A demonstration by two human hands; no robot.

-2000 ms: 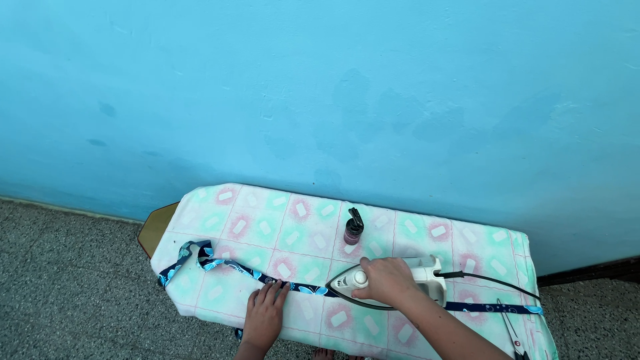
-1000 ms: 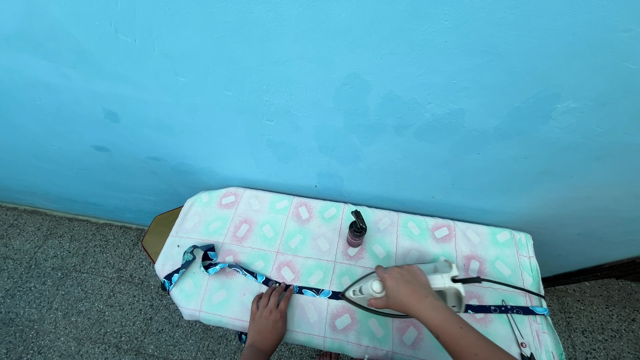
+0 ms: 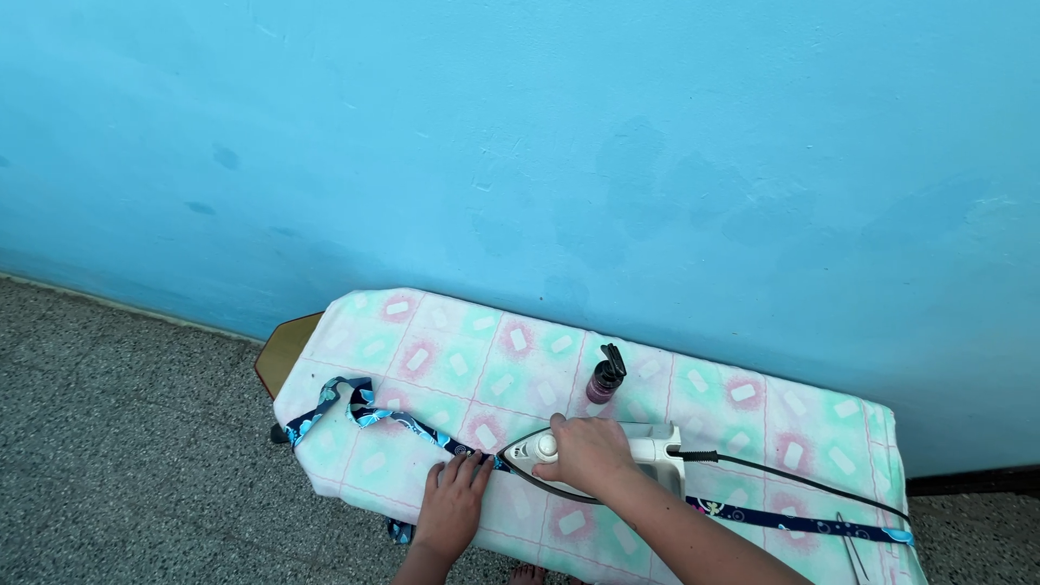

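Observation:
A white steam iron [image 3: 650,455] rests on a navy strip of fabric with light-blue print [image 3: 780,518], its tip pointing left. My right hand [image 3: 589,457] is wrapped around the iron's handle. Just left of the tip, my left hand [image 3: 455,496] lies with its fingertips on the strip, fingers slightly apart, pressing it flat on the board. Beyond my left hand the strip runs left in loose bends and hangs over the board's left end. The part beneath the iron is hidden.
A patterned cloth covers the ironing board [image 3: 439,349], which stands by a blue wall [image 3: 520,162]. A dark spray bottle [image 3: 603,383] stands behind the iron. The black cord [image 3: 804,483] trails right, near metal scissors [image 3: 851,546] partly in view. Speckled floor [image 3: 146,431] lies left.
The iron, in my right hand, moved right along the strip, then back left toward my left hand. Its tip is now close to my left fingertips.

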